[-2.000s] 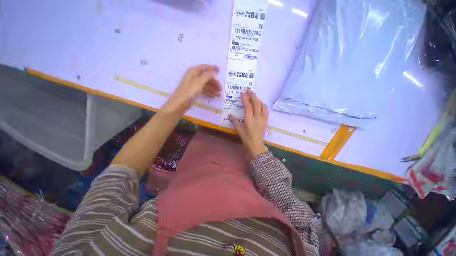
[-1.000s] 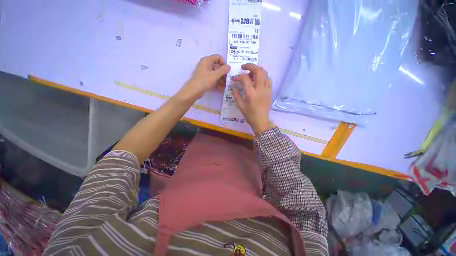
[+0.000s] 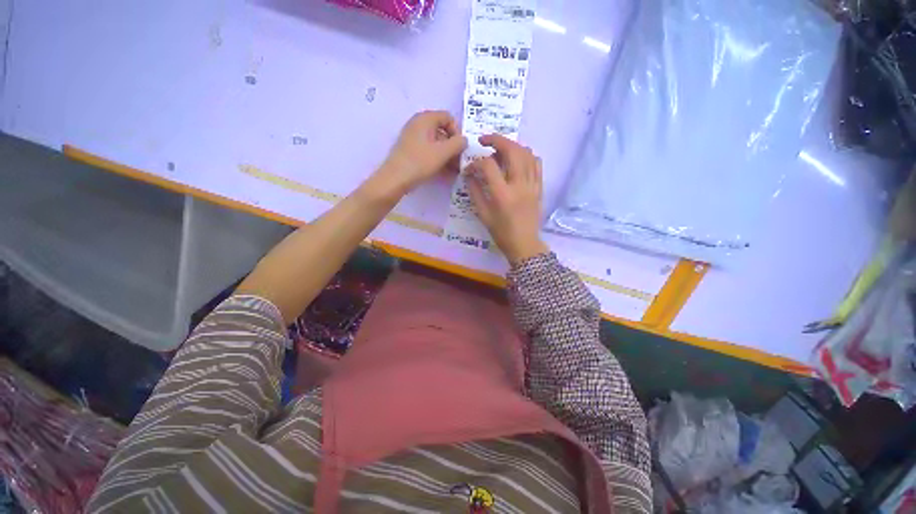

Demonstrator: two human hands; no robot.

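A long white strip of barcode labels (image 3: 498,62) lies on the white table in front of me, running away from the front edge. My left hand (image 3: 430,149) is at the strip's left side, its thumb and fingertips pinching the strip's left edge. My right hand (image 3: 510,189) lies over the strip, thumb and bent fingers on it, covering part of the labels. A small white piece shows raised between the two hands' fingertips. A large pale blue-white mailing bag (image 3: 703,131) lies flat to the right of the strip.
A magenta bagged garment (image 3: 392,8) is at the top edge. Yellow snips (image 3: 862,291) and white plastic bags with red print (image 3: 872,346) are at the right edge. Dark glossy bags (image 3: 884,80) are at the upper right. A grey-white bin (image 3: 110,251) stands below the table at left.
Both hands have moved up the strip from its near end and come together at its middle. The left hand now pinches at the strip's edge. The magenta garment has come into view.
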